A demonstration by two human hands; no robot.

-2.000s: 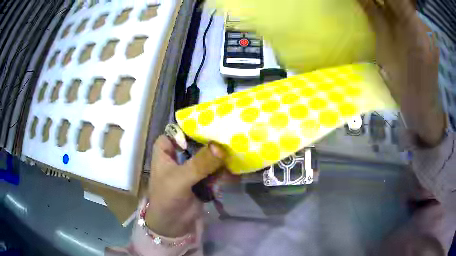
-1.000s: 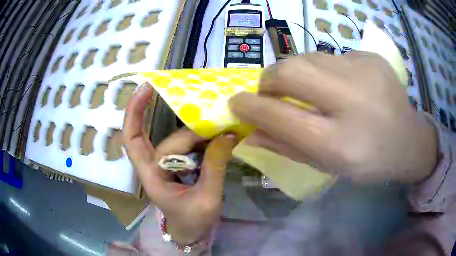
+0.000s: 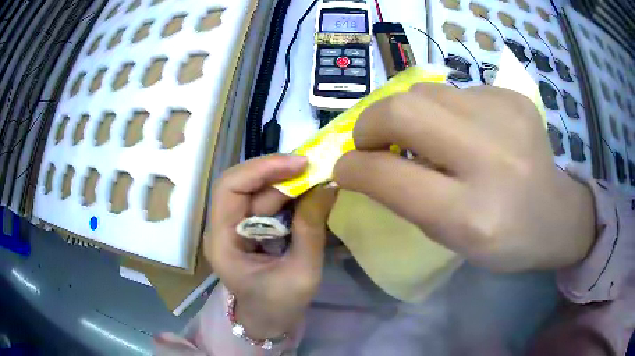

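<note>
A yellow sticker sheet [image 3: 327, 154] with round dots is held between both hands in front of the meter. My left hand [image 3: 268, 208] pinches its lower left corner and also holds a small pale-ended, dark-sided object [image 3: 263, 228] against the palm. My right hand [image 3: 466, 163] grips the sheet from the right, its fingertips near my left thumb. A pale yellow backing part [image 3: 390, 243] hangs below my right fingers. The test fixture is hidden behind the hands and sheet.
The handheld meter [image 3: 342, 59] stands behind the sheet, a brown-black box [image 3: 394, 47] to its right. A white foam tray [image 3: 143, 163] with tan pockets lies left. Another tray [image 3: 516, 31] at right holds dark units with thin leads. A black coiled cord [image 3: 257, 118] runs left of the meter.
The sheet has swung from spread out flat to folded and tilted between the hands. My right hand has come in from the upper right to my left fingertips. The meter is uncovered.
</note>
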